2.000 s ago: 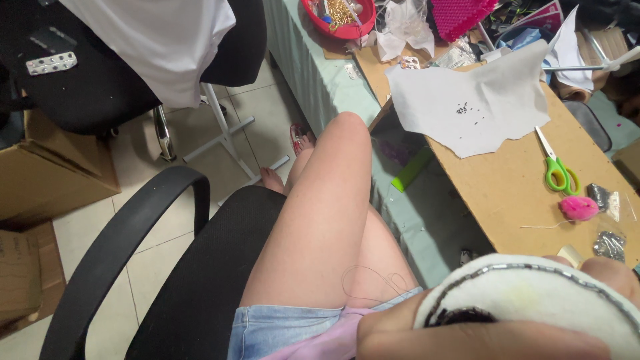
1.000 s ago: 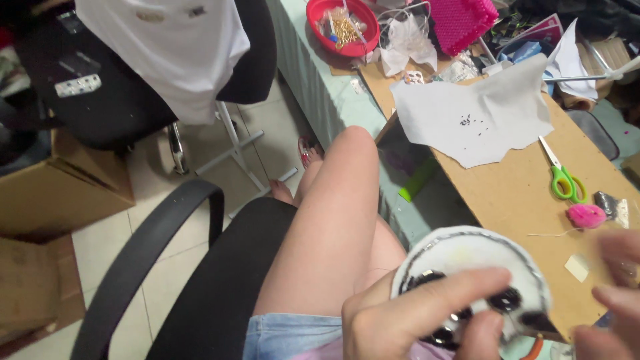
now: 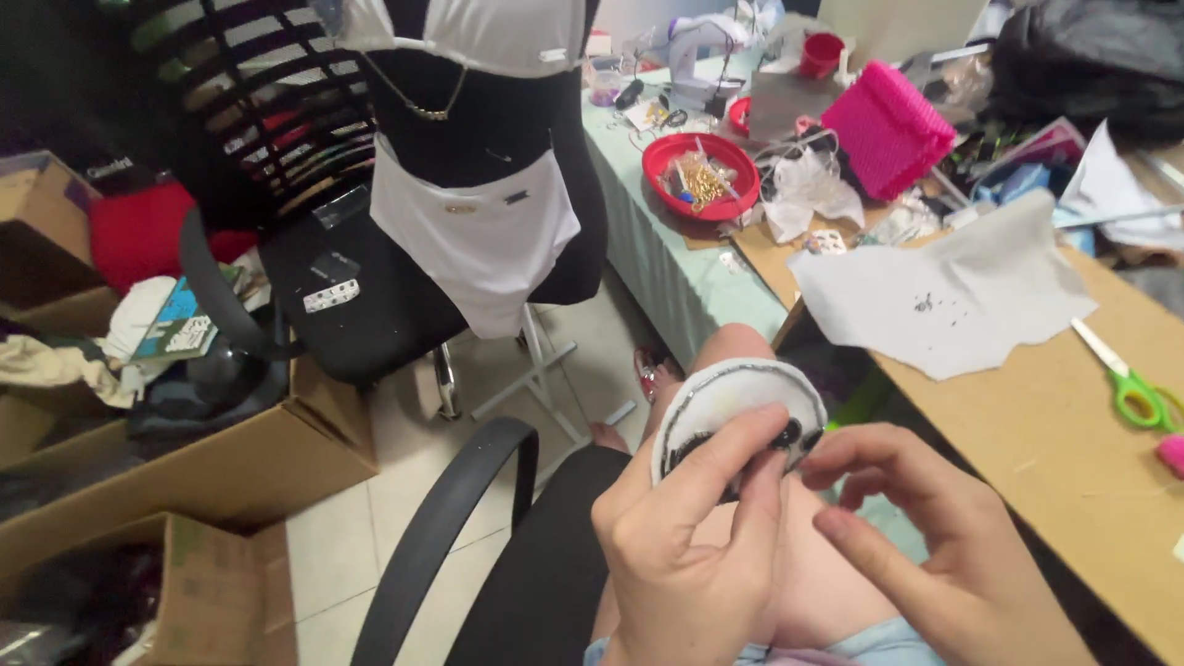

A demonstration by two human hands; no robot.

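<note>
Above the lap, my left hand (image 3: 694, 527) grips a round white fabric piece (image 3: 731, 388) with a dark beaded edge and black shiny patches. Its thumb and index finger press on the front of the piece near the black parts. My right hand (image 3: 925, 536) is just to the right, fingers curled and apart, its fingertips close to the piece's right edge; whether they touch it or pinch a thread cannot be told. On the board at the right, a white cloth (image 3: 934, 296) bears small dark beads (image 3: 925, 302). Green-handled scissors (image 3: 1133, 388) lie beside it.
A black chair armrest (image 3: 444, 536) is at the left of my lap. Ahead stands a black mannequin (image 3: 481, 139) in white swimwear, near an office chair. A red bowl (image 3: 657, 176) of gold findings sits on the cloth-covered table. Cardboard boxes (image 3: 314, 435) are on the left.
The view has swung up and left. My left hand still holds the round piece. My right hand, blurred at the right edge one second ago, is now close beside the piece.
</note>
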